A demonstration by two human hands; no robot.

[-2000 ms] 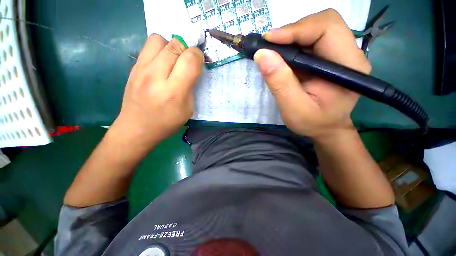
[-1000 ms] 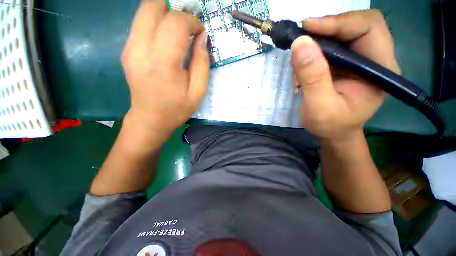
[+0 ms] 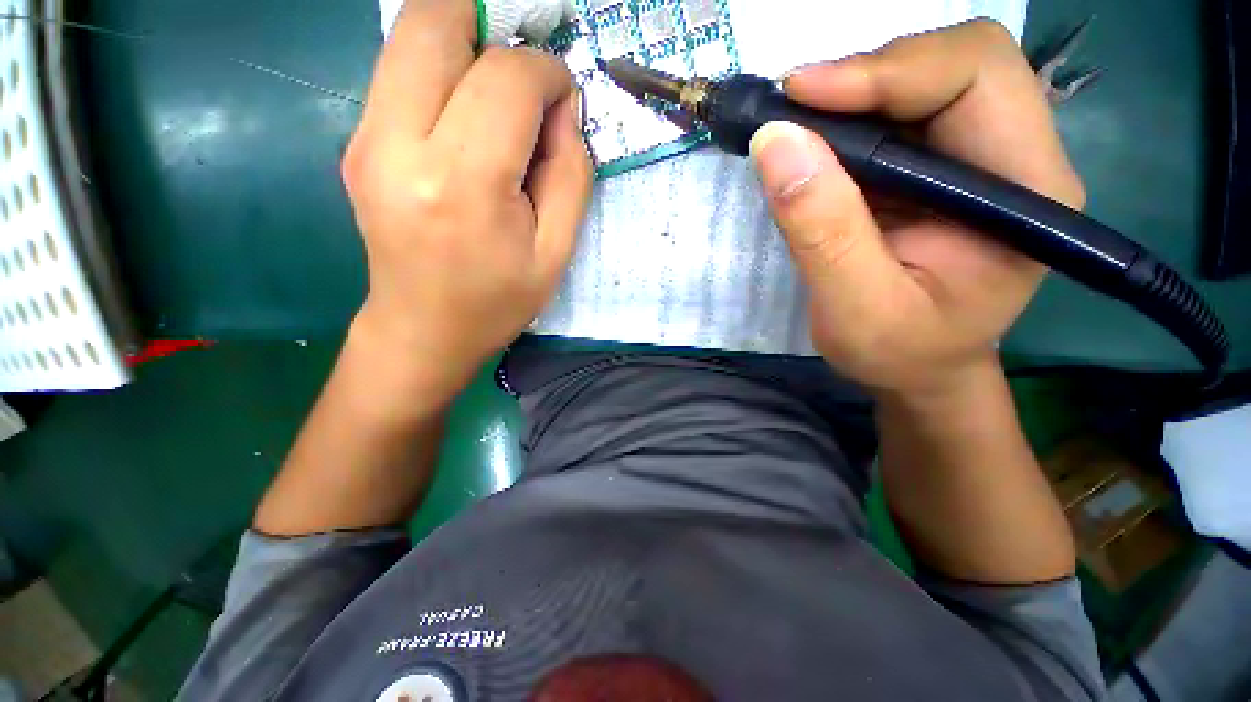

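Observation:
My right hand [image 3: 933, 220] grips a black soldering iron [image 3: 960, 185] with a brass-coloured collar. Its dark tip points left over the green-edged PCB panel [image 3: 659, 48], close to or on the board; contact is unclear. My left hand [image 3: 460, 192] is at the board's left edge, fingers curled, with a white finger cot with a green rim [image 3: 521, 17] on one fingertip. Thin solder wire [image 3: 295, 80] trails left from this hand; the grip on it is hidden by the fingers. The board lies on a white sheet [image 3: 686, 274].
Partly hidden cutters [image 3: 1063, 69] lie right of the sheet. A white perforated tray [image 3: 48, 233] stands at the left edge, with a red thing [image 3: 168, 351] beside it. A black flat object [image 3: 1228, 137] is at the right. A cardboard box [image 3: 1109, 507] is on the floor.
Over the two seconds, my left hand has shifted up and slightly right along the board. The iron moved right and up, then came back left and down a little.

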